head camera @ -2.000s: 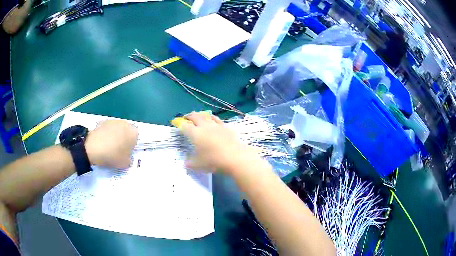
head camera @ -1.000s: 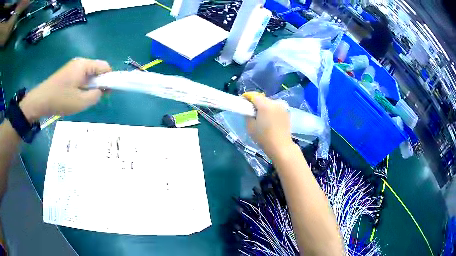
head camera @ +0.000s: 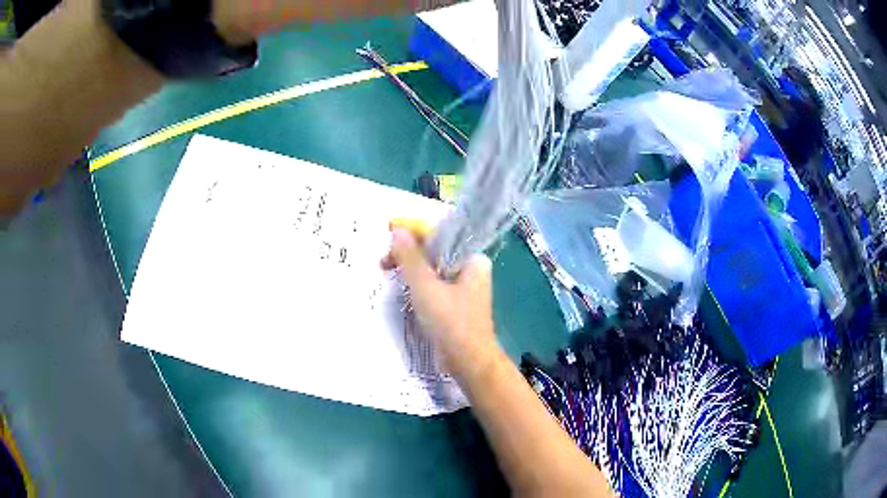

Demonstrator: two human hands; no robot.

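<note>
A long bundle of white wires (head camera: 506, 126) hangs nearly upright over the right edge of the wiring drawing (head camera: 263, 263), blurred by motion. My right hand (head camera: 447, 297), with a yellow finger cot (head camera: 413, 227), is closed around the lower end of the bundle. My left forearm with a black watch crosses the top left. My left hand itself is cut off by the top edge, so its grip is hidden. A green label (head camera: 448, 187) on a black piece lies just behind the drawing, partly covered by the bundle.
A heap of assembled harnesses (head camera: 661, 409) lies at the lower right. A crumpled clear bag (head camera: 622, 224) leans by the blue parts bin (head camera: 749, 277). A thin multicoloured bundle (head camera: 424, 107) lies behind the drawing, near a small blue box (head camera: 447, 60). Yellow tape (head camera: 224, 112) crosses the bench.
The white bundle has swung from roughly level to nearly upright. My right hand has moved left and down over the drawing. My left hand has gone up out of the picture.
</note>
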